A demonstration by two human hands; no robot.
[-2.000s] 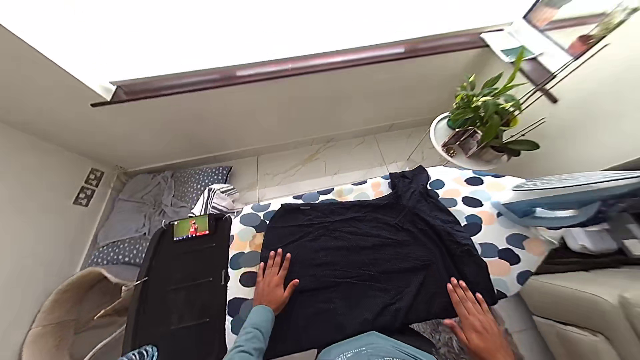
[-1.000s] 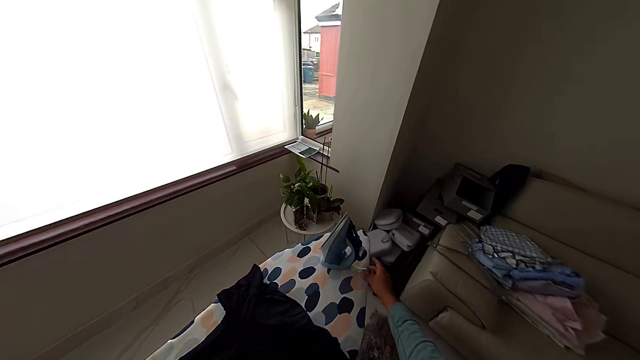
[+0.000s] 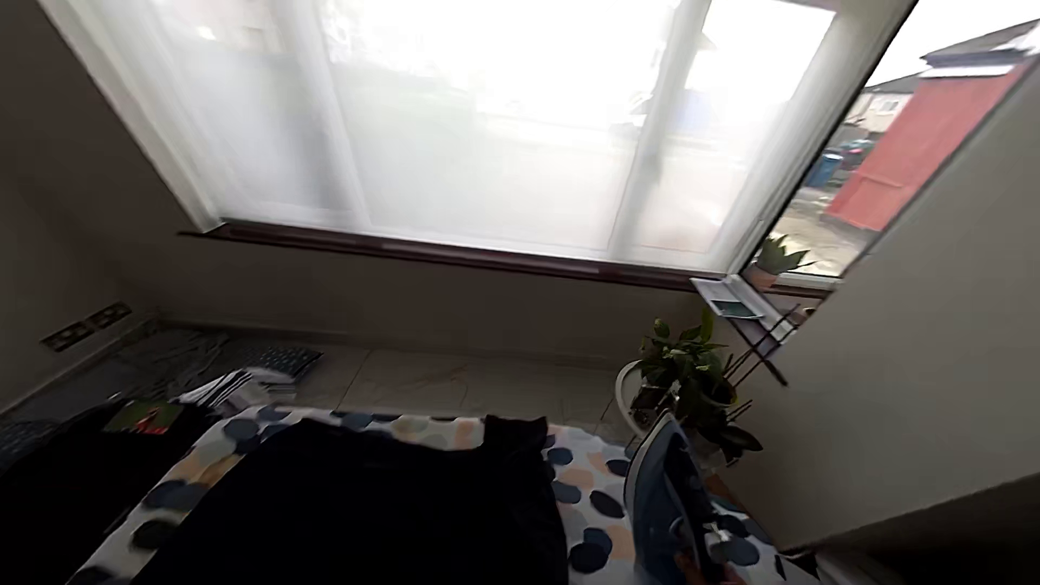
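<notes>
A blue steam iron (image 3: 662, 504) stands tilted up at the right end of the ironing board, its soleplate facing left. Only the fingers of my right hand (image 3: 708, 570) show, at the iron's lower edge by the handle, and they appear to grip it. Spread over the spotted ironing board cover (image 3: 585, 520) lies a black garment (image 3: 382, 504), with a short sleeve pointing away from me. My left hand is out of view.
Potted plants (image 3: 691, 366) stand on a round white stand beyond the iron. A lit screen (image 3: 145, 417) rests on a dark surface at left, near folded striped cloth (image 3: 236, 390). Leaflets (image 3: 739, 301) lie on the windowsill; a wall (image 3: 894, 390) rises at right.
My right hand, flat on the black garment two seconds ago, has gone to the iron, which now stands more upright on the board. My left hand has left the view. The view has swung right and partly back.
</notes>
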